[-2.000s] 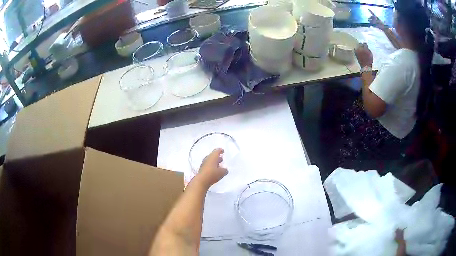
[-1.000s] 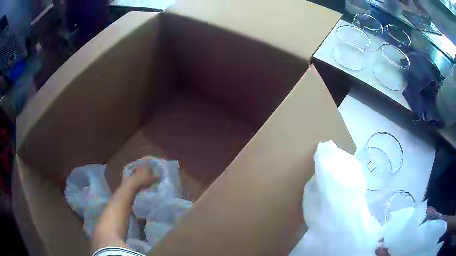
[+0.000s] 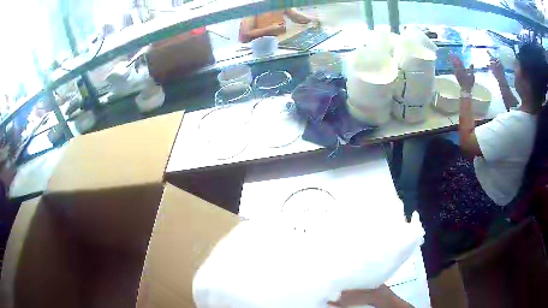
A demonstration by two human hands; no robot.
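Note:
A large overexposed white bundle of thin plastic bags (image 3: pixel 300 264) spreads over the near part of the white worktop sheet (image 3: pixel 354 183). My right hand (image 3: pixel 363 296) is at the bottom edge, partly cut off, with its fingers against the lower side of the bundle, holding it. My left hand is not visible. Whether a bagged cylinder is inside the bundle cannot be told. Behind the bundle, the thin dark rim of a clear cylinder (image 3: pixel 309 190) shows on the sheet; its lower part is hidden.
The open master carton (image 3: pixel 114 150) stands at left. The bench holds clear cylinders (image 3: pixel 222 133), a dark cloth (image 3: pixel 321 108) and stacked white drums (image 3: pixel 371 90). A seated person (image 3: pixel 505 138) is at right, above an open brown carton (image 3: pixel 499 271). Another person's arms show behind the bench.
The view has swung from the carton's inside back to the table. The left hand, earlier reaching into the carton, is no longer visible. The white bundle now covers the table's near part.

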